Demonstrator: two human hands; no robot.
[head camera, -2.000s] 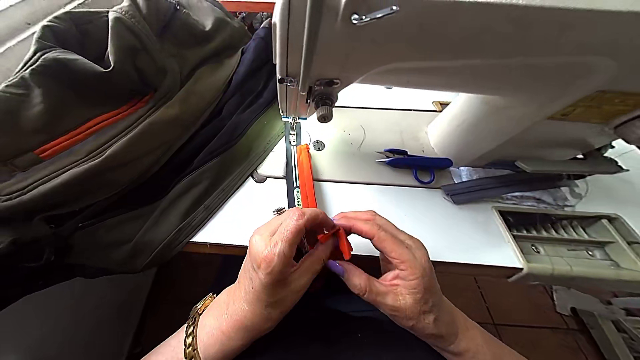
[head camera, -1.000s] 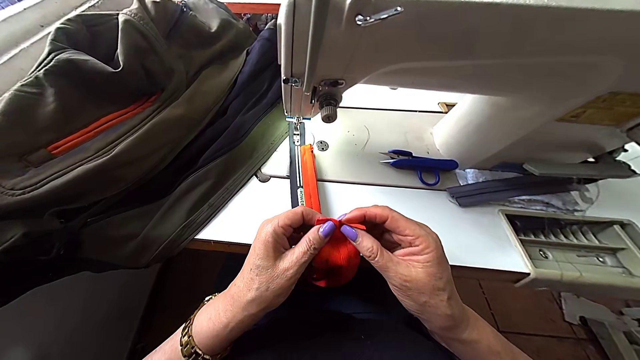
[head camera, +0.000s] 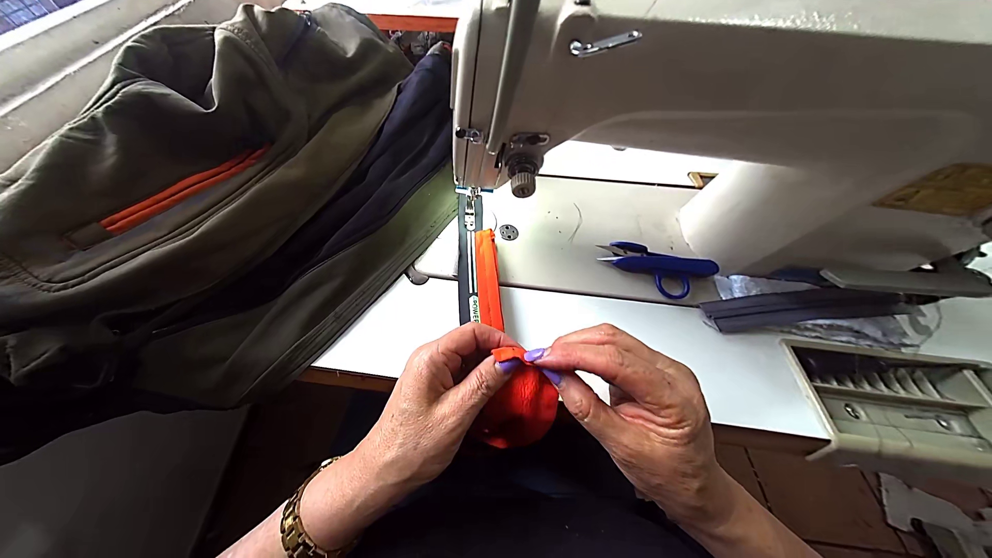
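My left hand (head camera: 446, 399) and my right hand (head camera: 639, 407) pinch the upper edge of an orange fabric piece (head camera: 519, 407) between thumbs and forefingers, at the front edge of the table. The rest of that fabric hangs below my fingers. Just beyond my hands lies an orange fabric strip (head camera: 489, 279), alongside a dark zipper tape (head camera: 465, 271) that runs up to the presser foot (head camera: 470, 213) of a sewing machine (head camera: 697, 93). Whether the strip joins the piece I hold is hidden by my fingers.
Blue-handled thread snips (head camera: 666, 266) lie on the machine bed (head camera: 573, 232). A dark green jacket (head camera: 170, 139) with an orange-trimmed pocket covers the left side. Folded gray strips (head camera: 798, 304) rest on plastic at the right, above a beige compartment tray (head camera: 903, 449).
Two seconds ago my fingers held a small bunched bit of orange fabric; since then the piece has been spread and hangs below them. My hands remain close together.
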